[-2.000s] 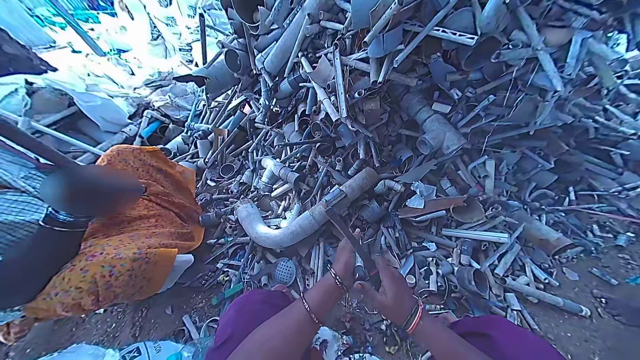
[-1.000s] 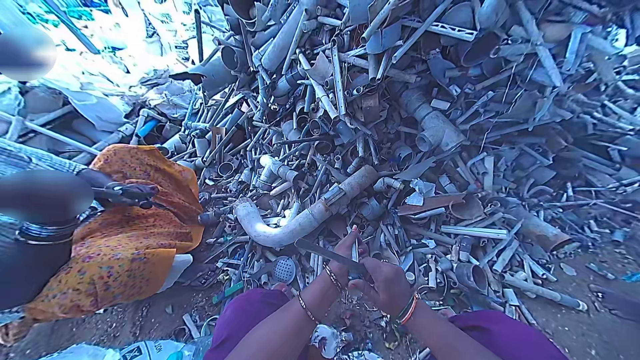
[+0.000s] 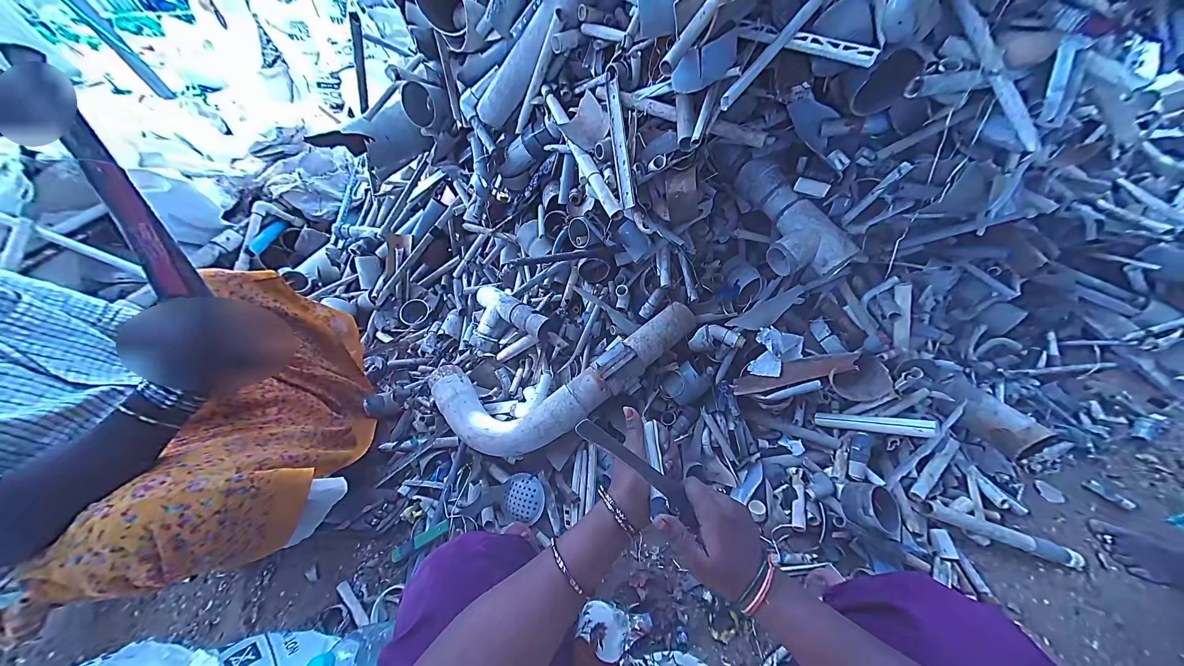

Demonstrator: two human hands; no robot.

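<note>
My right hand [image 3: 712, 541] is closed around the handle end of a long flat metal blade [image 3: 629, 455], whose tip points up and left. My left hand [image 3: 631, 467] is beside and partly behind the blade, fingers pointing up; whether it holds anything cannot be told. Just beyond the blade's tip lies a curved grey plastic pipe [image 3: 513, 435], bent like a hook, with a straight part [image 3: 661, 338] reaching up to the right. A small pale pipe fitting [image 3: 509, 310] rests behind the bend.
A large heap of scrap plastic pipes [image 3: 555, 231] fills the area ahead, with a big branched pipe fitting [image 3: 800, 222] in it. A person in orange flowered cloth [image 3: 231, 481] sits close at the left. A round perforated disc [image 3: 524, 498] lies near my left forearm. Sacking [image 3: 277, 647] is at the bottom left.
The blade has swung from near the pipe's middle to a lower, leftward slant since two seconds ago. The other person's arm has moved away from the orange cloth's front. The curved pipe stays in place.
</note>
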